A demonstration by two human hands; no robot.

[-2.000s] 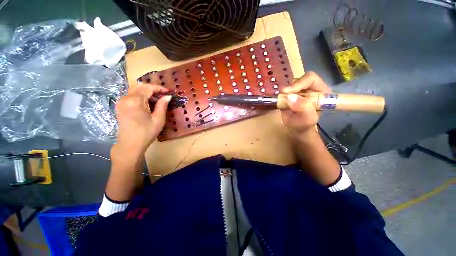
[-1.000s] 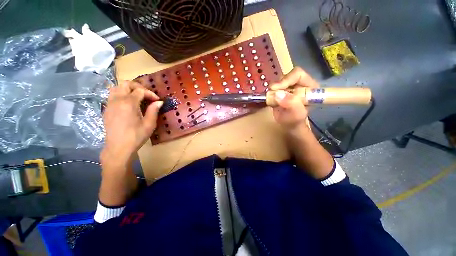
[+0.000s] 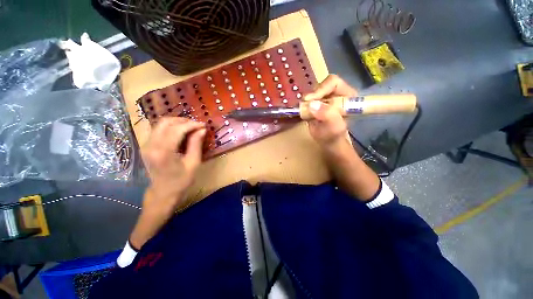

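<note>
The reddish-brown holding board [image 3: 257,131] lies tilted, with rows of shiny silver contacts [image 3: 248,89] and dark holes. My right hand [image 3: 327,114] grips the pale wooden handle of the soldering iron [image 3: 374,104]. Its dark barrel points left over the board, with the tip near a contact by the short black leads [image 3: 222,138]. My left hand [image 3: 175,152] is over the board's lower left, thumb and fingers curled near these leads. What its fingertips hold is hidden. More dark leads [image 3: 180,110] lie loosely above the left hand.
Cardboard [image 3: 274,169] lies under the board. A black fume fan [image 3: 193,32] stands behind it. Plastic bags [image 3: 76,137] and white tissue [image 3: 93,63] are at left, above a yellow reel holder [image 3: 34,215]. A yellow sponge [image 3: 381,61] and coiled stand are at right; a blue bin [image 3: 58,280] is lower left.
The view has shifted, so the bench things appear further left. My left hand has moved off the dark lead pile, down and right towards the short leads. The iron's tip stays over the board.
</note>
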